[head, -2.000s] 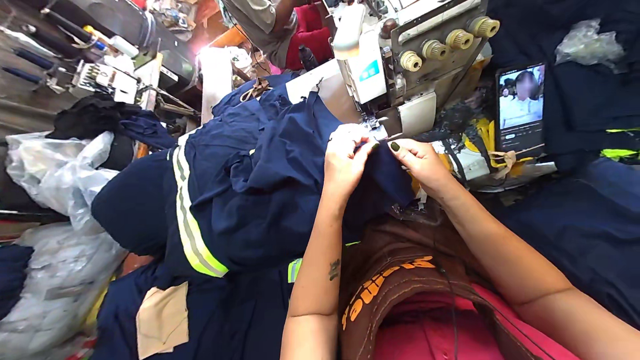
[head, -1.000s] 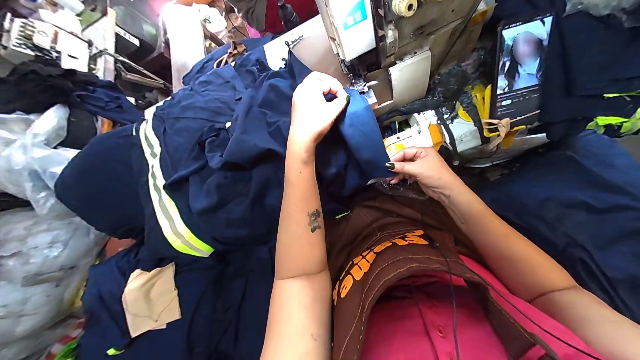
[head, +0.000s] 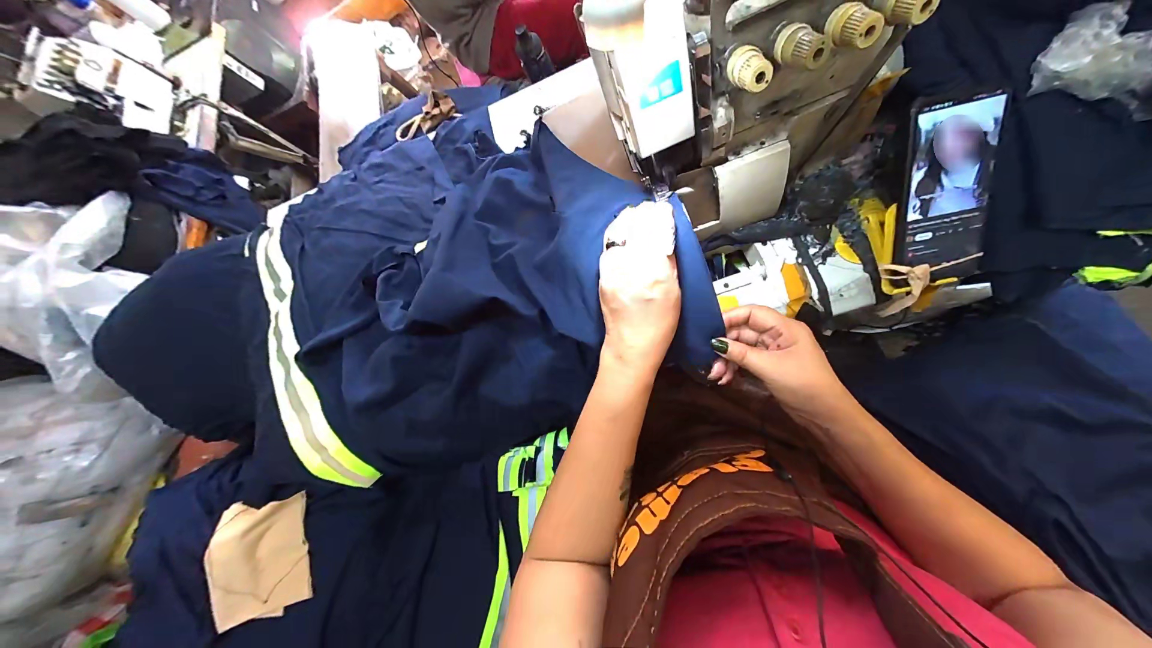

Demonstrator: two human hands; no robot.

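A navy fabric garment (head: 450,297) with a reflective band (head: 292,369) lies across the work surface and runs up to an overlock-type sewing machine (head: 765,99). My left hand (head: 641,279) rests on the cloth just in front of the machine's presser foot (head: 661,187), fingers bent and overexposed; whether they pinch the fabric is not clear. At the cloth's lower right edge, my right hand (head: 765,353) holds the border between thumb and fingers.
A phone (head: 954,180) with a lit screen stands right of the machine. Dark cloth (head: 1035,405) covers the right side. Clear plastic bags (head: 63,288) are piled at left. A beige fabric piece (head: 259,562) lies on navy cloth at lower left. A black bottle (head: 533,56) stands behind.
Two seconds ago both hands were close together near the needle area. My right hand has since come down along the cloth edge, and my left hand now lies on the fabric. The view has shifted nearer.
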